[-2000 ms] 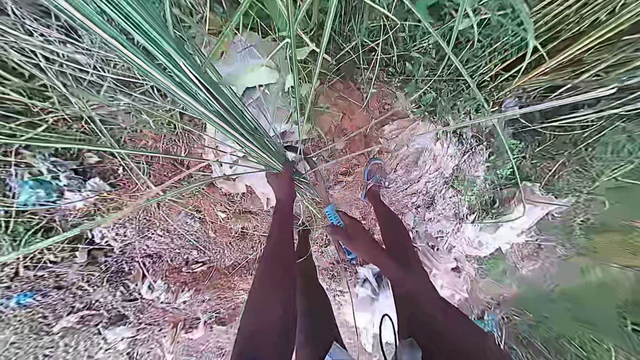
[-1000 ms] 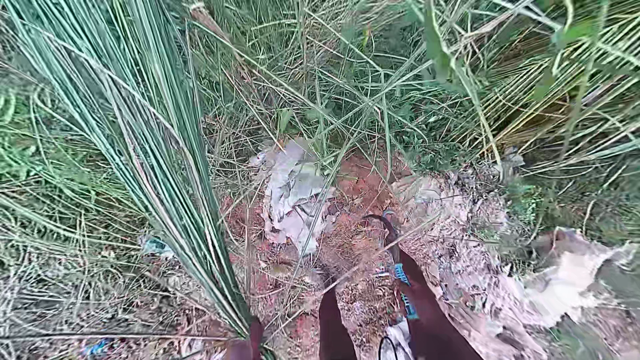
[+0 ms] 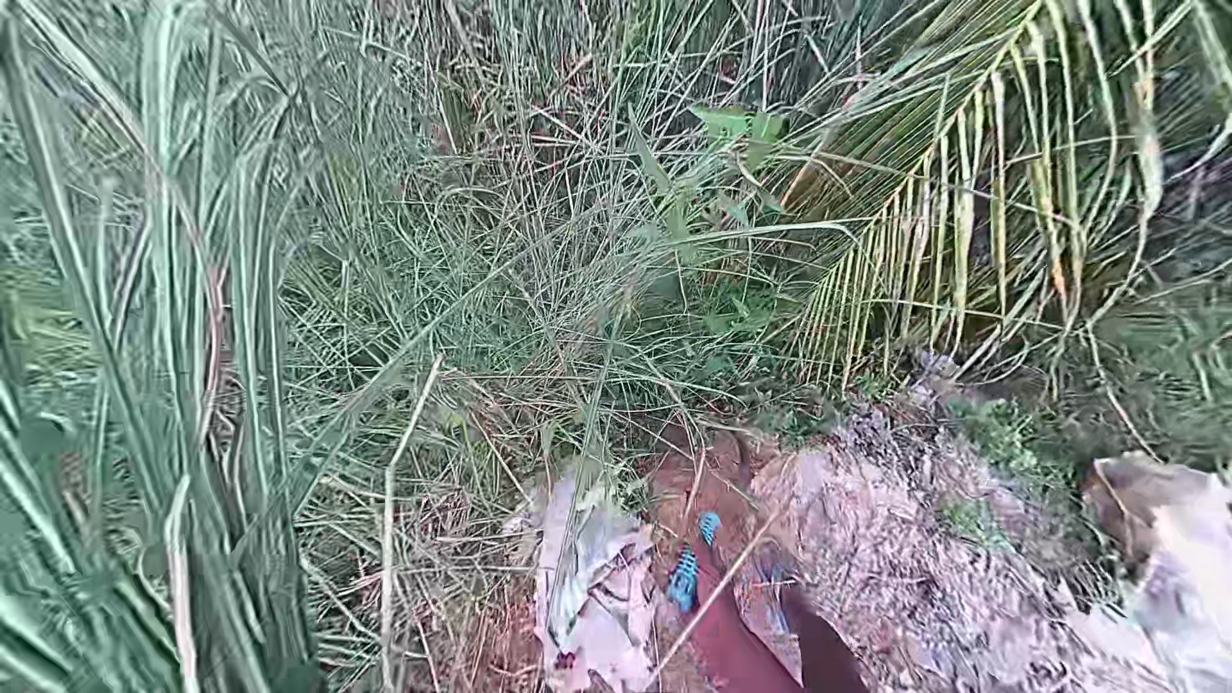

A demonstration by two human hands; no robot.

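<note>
A thick bundle of long green grass [image 3: 231, 462] stands upright along the left side of the view, its lower end cut off by the bottom edge. My left hand is out of view. Low and right of centre, my right hand [image 3: 710, 577] is closed around a tool's blue handle [image 3: 683, 579], and blue shows on both sides of the fingers. The tool's blade is blurred and cannot be made out. Just right of that hand, a foot in a sandal [image 3: 767, 589] is partly visible, with a dark lower leg [image 3: 818, 645] behind it.
Dense standing grass [image 3: 539, 241] fills the middle and back. A drying palm frond [image 3: 924, 212] hangs at the upper right. A crumpled pale sheet [image 3: 597, 597] lies left of my right hand, and another pale sheet [image 3: 1179, 558] lies at the right edge. A dry stalk [image 3: 722, 587] crosses the foreground.
The view has tilted up towards the standing grass. My left hand, on the bundle's lower end earlier, has left the view. The curved blade seen one second ago no longer shows clearly.
</note>
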